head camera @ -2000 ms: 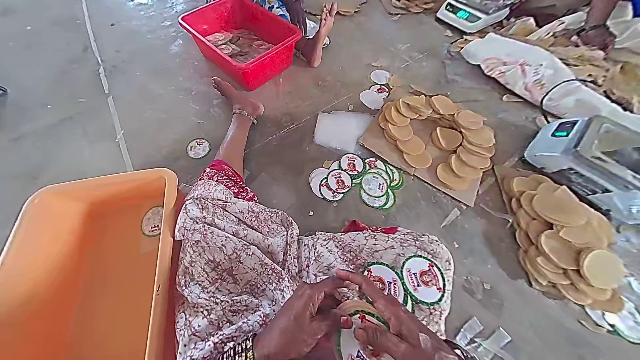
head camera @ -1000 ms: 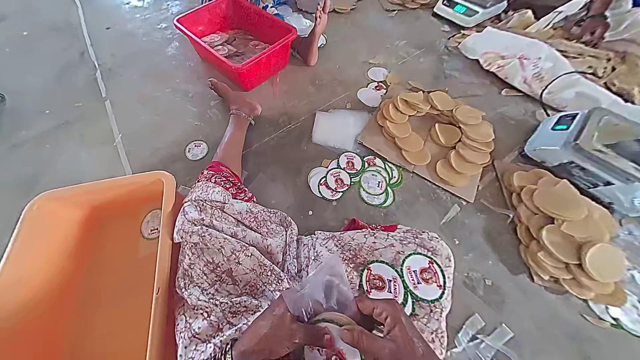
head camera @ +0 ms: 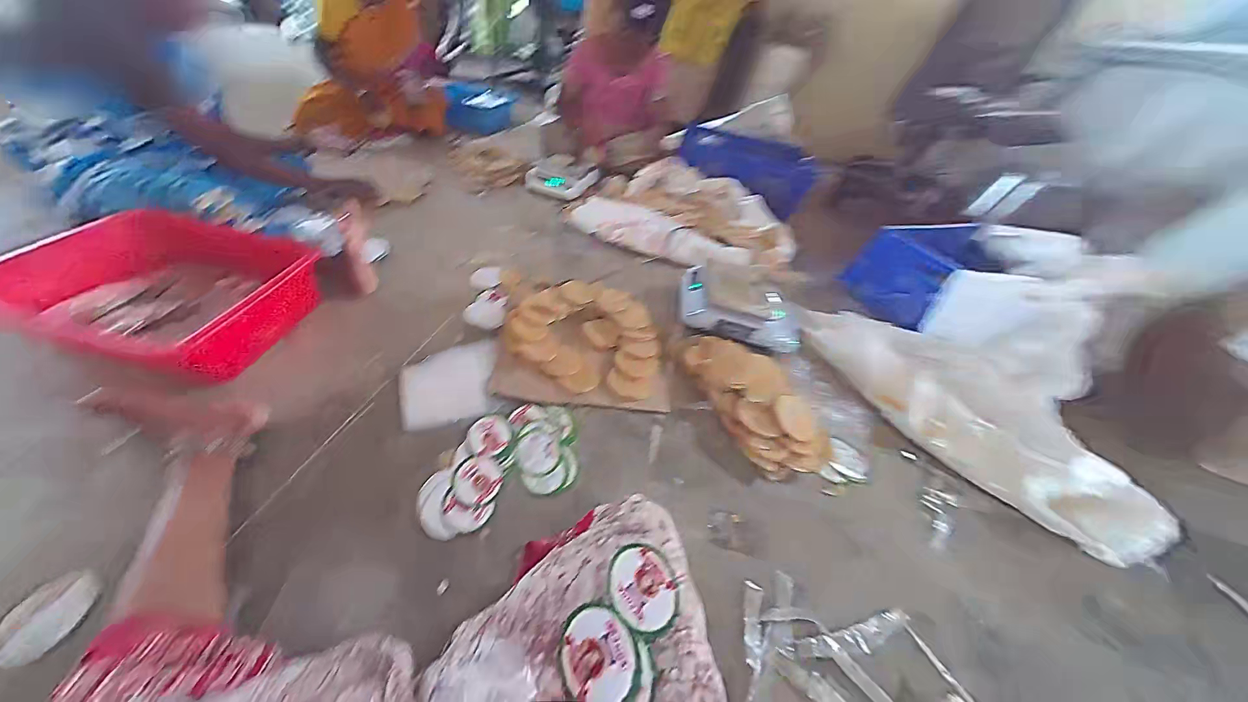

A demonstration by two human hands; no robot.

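Note:
Neither of my hands shows in the head view. Round printed labels point(head camera: 601, 651) with green rims rest on the patterned cloth over my knee point(head camera: 546, 609). At the bottom edge a pale, blurred patch, perhaps clear plastic point(head camera: 483, 673), lies against the cloth. More round labels point(head camera: 490, 436) overlap on the floor. Beyond them, flat tan discs point(head camera: 534, 331) form a ring on a brown cardboard sheet point(head camera: 624, 398), with a white sheet point(head camera: 444, 385) at its left. A heap of similar discs point(head camera: 756, 405) lies to the right, near a digital scale point(head camera: 736, 312).
A red tub point(head camera: 219, 341) holding flat items stands at left, beside a seated person in blue point(head camera: 127, 175). Other people sit at the back near a second scale point(head camera: 564, 179). Blue crates point(head camera: 902, 278), white sacks point(head camera: 994, 448) and clear plastic strips point(head camera: 848, 639) lie at right.
The view has swung up and right. Both hands, seen earlier over the lap with round items and clear plastic, are out of view, as is the orange tub.

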